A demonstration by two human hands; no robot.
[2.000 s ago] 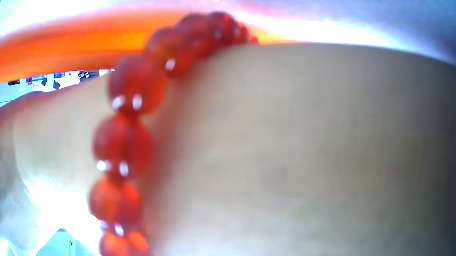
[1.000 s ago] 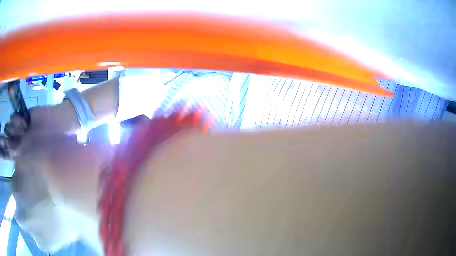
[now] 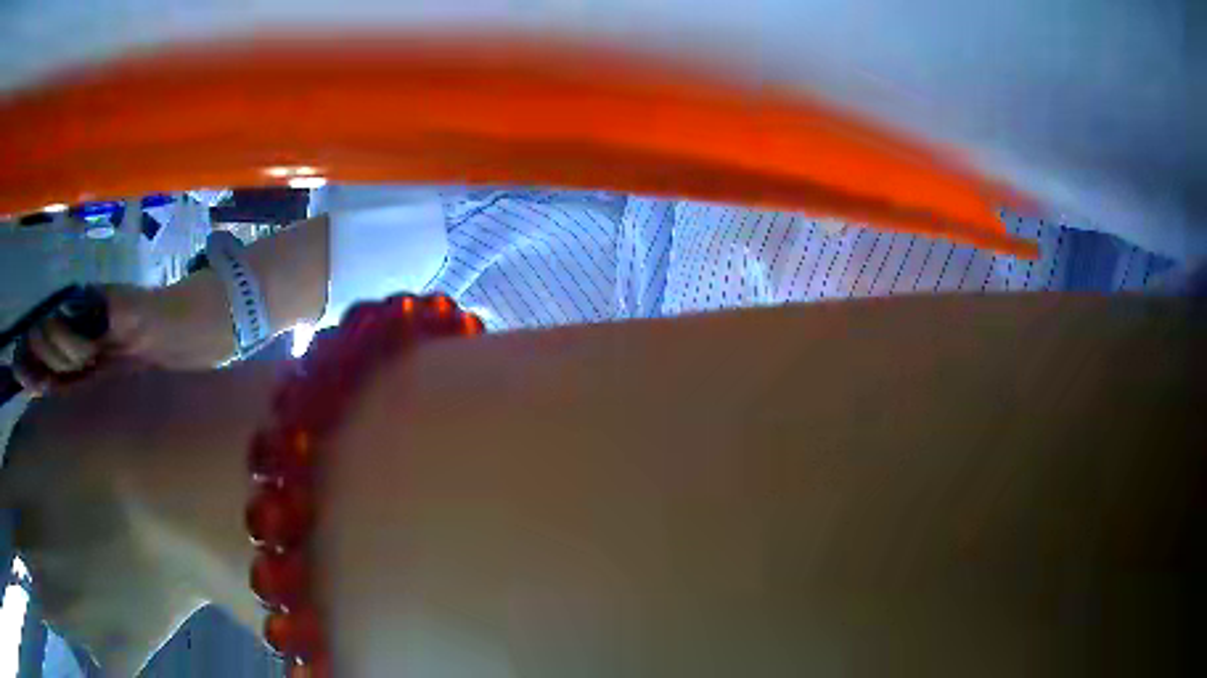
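A bare forearm with a red-orange bead bracelet fills the lower picture, very near the lens. It leads to what appears to be my left hand, blurred and cut by the left edge. Its fingers cannot be made out. Beyond it, what appears to be my right hand, with a pale grey-blue segmented wristband, has its fingers curled around a slim dark bar. The bar is tilted and runs out at the left edge, so its kind cannot be told.
A smooth orange band curves across the top, close to the lens. A white-blue shirt with thin dark stripes shows behind the forearm. Small blue and dark items are in the upper-left background. Pale surfaces show at the lower left.
The beaded forearm has dropped from almost filling the view, uncovering the shirt and the other hand. Since one second ago, the dark bar has tilted from near upright to a slant. The picture is darker.
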